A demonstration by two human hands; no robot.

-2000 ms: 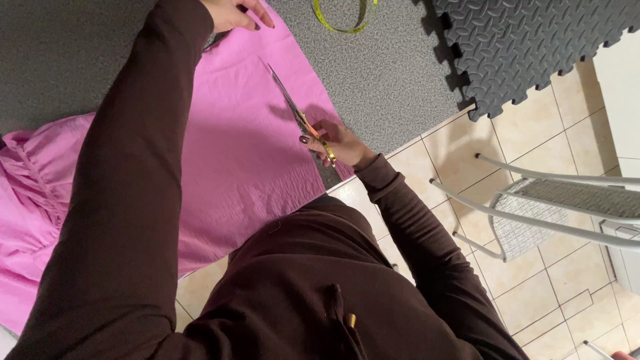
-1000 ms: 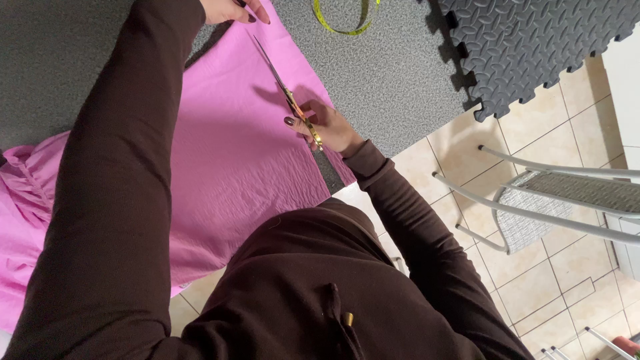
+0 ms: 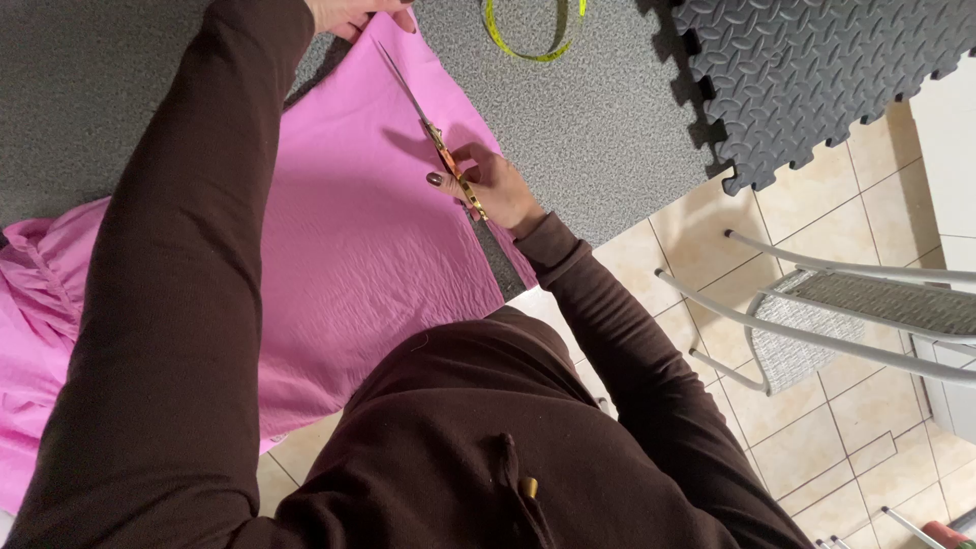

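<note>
Pink fabric (image 3: 366, 229) lies over the speckled grey tabletop (image 3: 564, 130), gathered in folds at the left. My right hand (image 3: 496, 187) holds gold-handled scissors (image 3: 435, 133) by their loops, near the fabric's right edge. The blades point up and left over the cloth and look closed together. Below the scissors, a cut runs down to the fabric's near edge, with a narrow strip on its right and grey tabletop showing between. At the top edge of the view, my left hand (image 3: 362, 15) pinches the far end of the fabric, its fingers partly cut off by the frame.
A yellow-green measuring tape (image 3: 534, 55) curls on the tabletop beyond the fabric. Black interlocking foam mat (image 3: 808, 84) covers the upper right, its toothed edge over the table's corner. A chair with grey tubular legs and woven panels (image 3: 808, 328) stands on the tiled floor at the right.
My right hand and the scissors have moved a little up and left from where they were two seconds ago. The left hand remains at the fabric's far end.
</note>
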